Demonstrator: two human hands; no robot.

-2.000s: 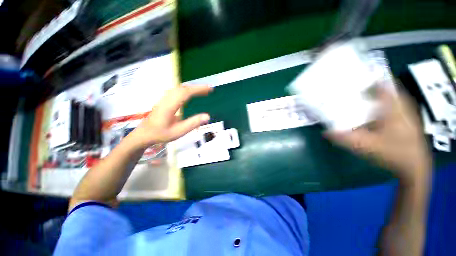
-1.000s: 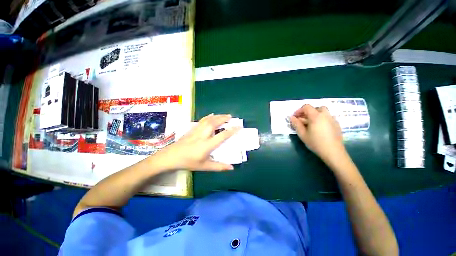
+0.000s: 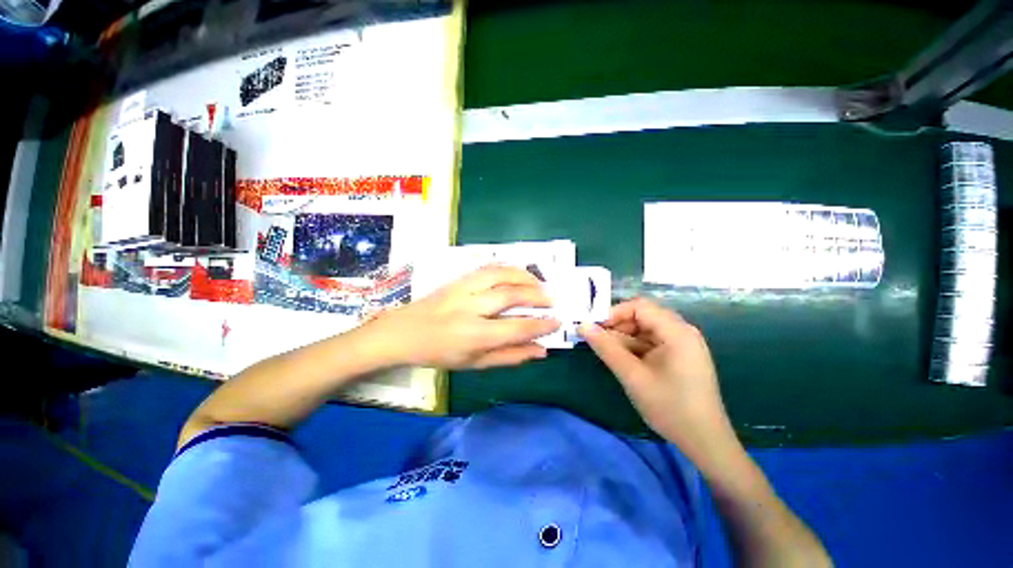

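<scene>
A white hang-tab box [image 3: 561,257] lies flat on the green bench, just right of the printed board, its slotted tab [image 3: 598,291] pointing right. My left hand [image 3: 478,318] lies over the box and holds it down, hiding most of its face. My right hand [image 3: 664,361] has its thumb and forefinger together at the tab's lower edge; whether a sticker is between them cannot be made out. The sticker sheet [image 3: 711,246] lies to the right, plain white at its left part and gridded at its right.
The large printed sheet [image 3: 333,122] with a yellow edge is at left, with a row of boxes [image 3: 200,189] on edge on it. A narrow stack of spare label sheets [image 3: 964,266] is at far right. A metal rail [image 3: 667,111] and slanted post [image 3: 966,50] lie beyond the bench.
My right hand has moved left from the sticker sheet to the box's tab. My left hand stays on the box. The view has shifted, and the boxes at far right are out of it.
</scene>
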